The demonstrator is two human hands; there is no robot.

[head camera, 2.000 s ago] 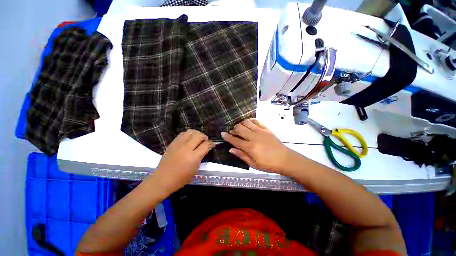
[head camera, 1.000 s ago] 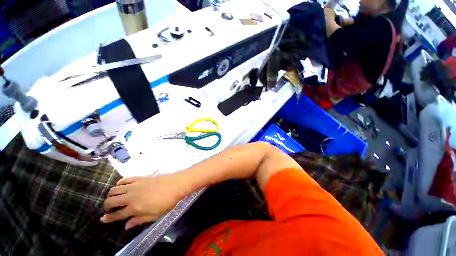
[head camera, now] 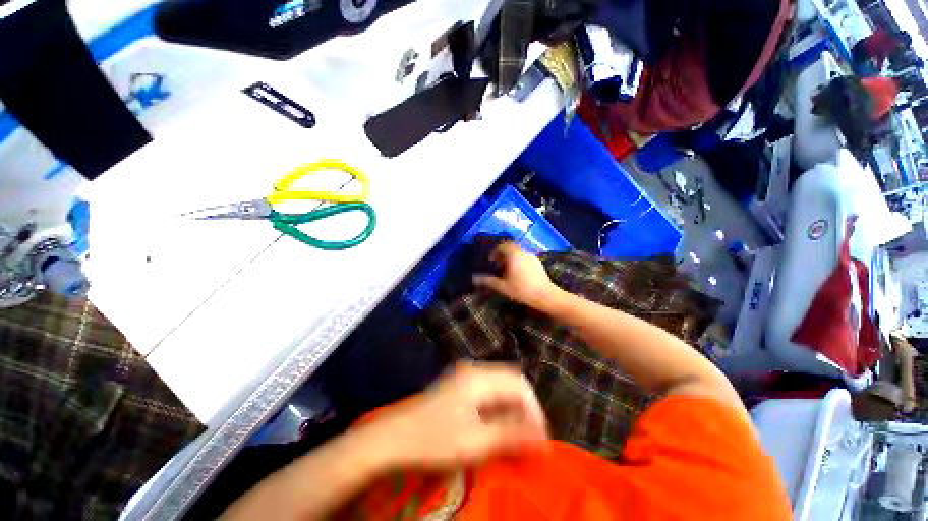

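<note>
Plaid cloth pieces [head camera: 580,356] lie in a loose heap beside and below the table's front edge, by the blue crates. My right hand [head camera: 521,279] is at the heap's upper left, its fingers closed on dark cloth there. My left hand [head camera: 488,407] is blurred, in front of my orange top; its fingers look bent, and I cannot tell if it holds anything. A plaid panel [head camera: 71,397] lies at the table's left, cut off by the picture's edge. Green-and-yellow scissors [head camera: 270,208] lie on the table, touched by neither hand.
The white machine table [head camera: 275,392] has a measuring scale along its front edge. The machine with its black band [head camera: 66,87] is cut off at upper left. A dark cloth piece [head camera: 417,117] lies at the table's back. Blue crates [head camera: 611,193] stand beyond the edge. Another person's clothing shows at the top.
The view has turned further right. My right hand has left the panel on the table and reached the plaid heap, closing on cloth. My left hand has come into view.
</note>
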